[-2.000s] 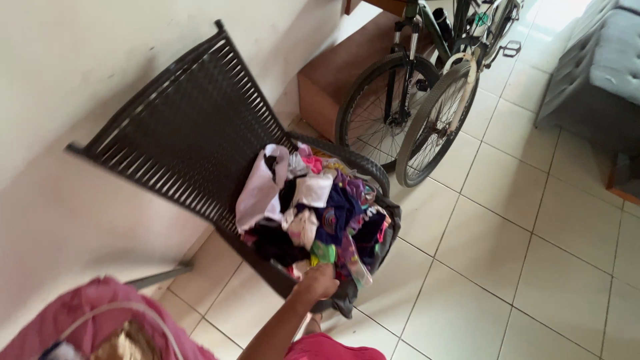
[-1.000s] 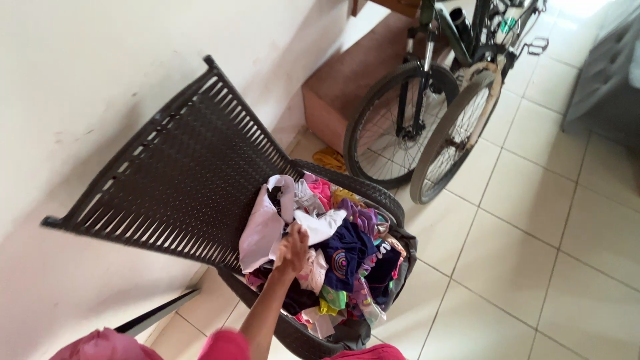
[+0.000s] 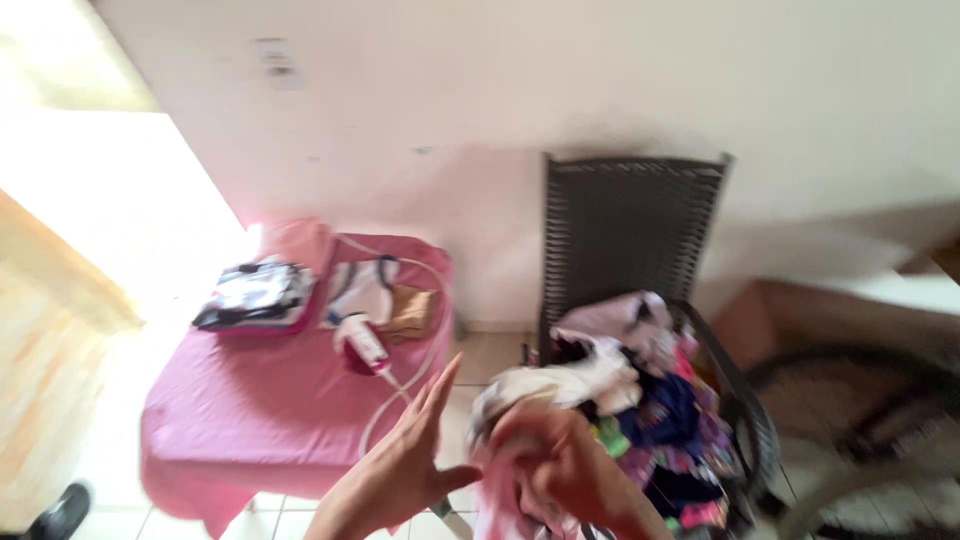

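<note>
My left hand (image 3: 409, 457) is spread, thumb apart from the fingers, with nothing in it, beside the front right of a pink-covered ironing surface (image 3: 262, 427). My right hand (image 3: 551, 457), blurred, is closed on a whitish garment (image 3: 555, 379) that trails toward the chair. A pile of mixed clothes (image 3: 664, 412) fills the seat of a dark woven armchair (image 3: 626, 232). On the pink cover lie a white and pink clothes iron (image 3: 364, 345) with its cord, a white garment with dark trim (image 3: 364, 289), a folded tan cloth (image 3: 409, 311) and a stack of folded clothes (image 3: 259, 292).
A pale wall (image 3: 465, 90) with an outlet (image 3: 277, 60) stands behind. Bicycle wheels (image 3: 862, 487) are at the right, by a brown block-like structure (image 3: 802, 315). A black shoe (image 3: 64, 514) lies on the tiled floor at lower left, near a bright doorway.
The view has swung left, bringing in the ironing surface. My right hand has come away from the pile with the whitish garment; my left hand now shows, open.
</note>
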